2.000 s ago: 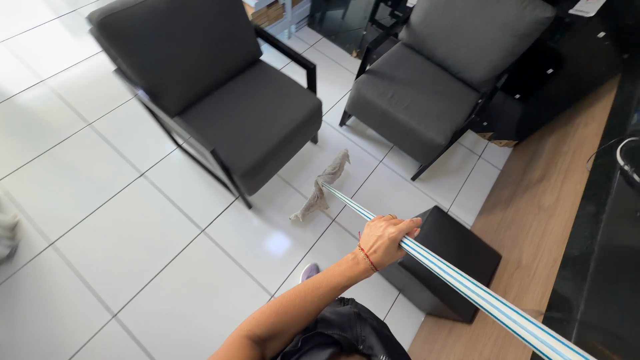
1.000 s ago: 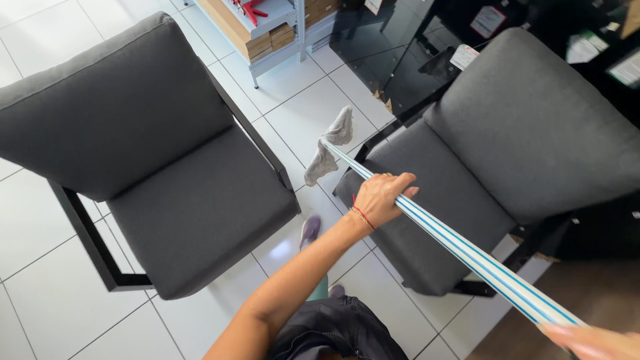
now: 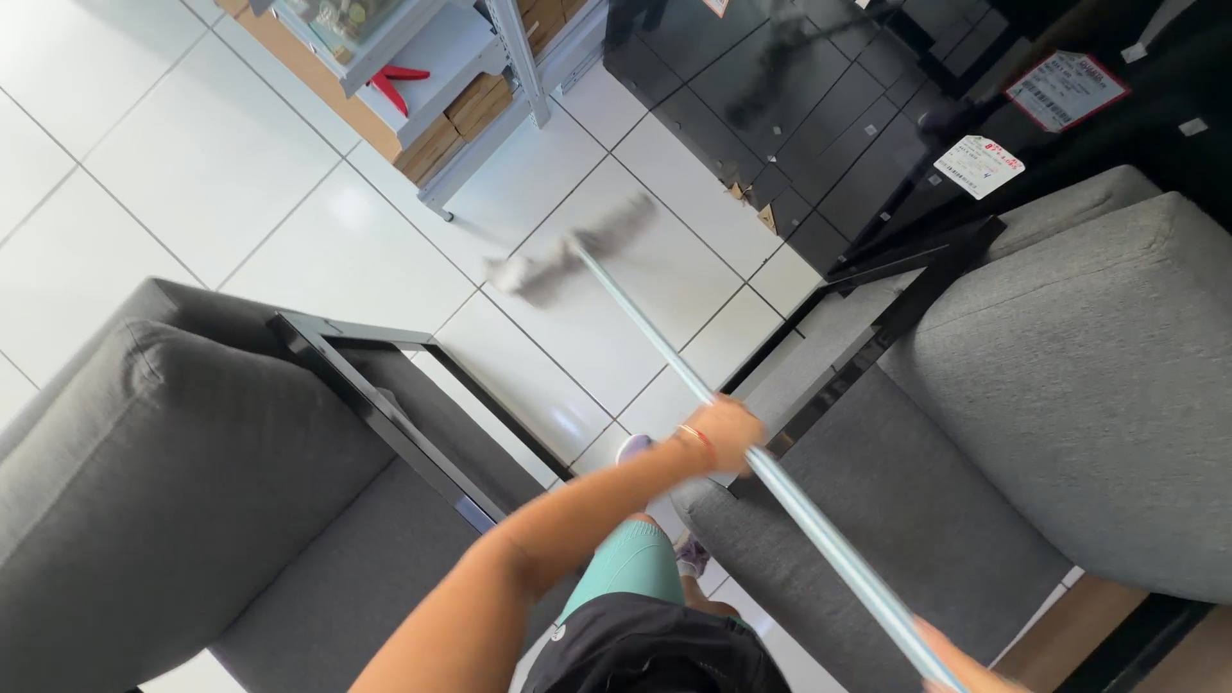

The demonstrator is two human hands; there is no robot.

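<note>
My left hand [image 3: 724, 435], with a red cord at the wrist, grips the middle of a striped blue-and-white pole [image 3: 828, 539]. At the lower right edge my right hand [image 3: 962, 664] is closed around the pole's upper part and only partly shows. The far end of the pole meets a grey cloth mop head [image 3: 568, 255], blurred, lying across the white floor tiles [image 3: 664, 289] between the armchairs and a metal shelf unit.
A grey armchair [image 3: 173, 500] stands at left, another grey armchair [image 3: 1059, 385] at right, both with black frames. The metal shelf [image 3: 452, 173] holds boxes and a red-handled tool [image 3: 393, 89]. A glossy black panel [image 3: 760, 115] bears tags.
The view has moved forward between the armchairs, bringing the shelf closer. My right hand, absent from the earliest frame, shows on the pole. The mop head has moved towards the shelf.
</note>
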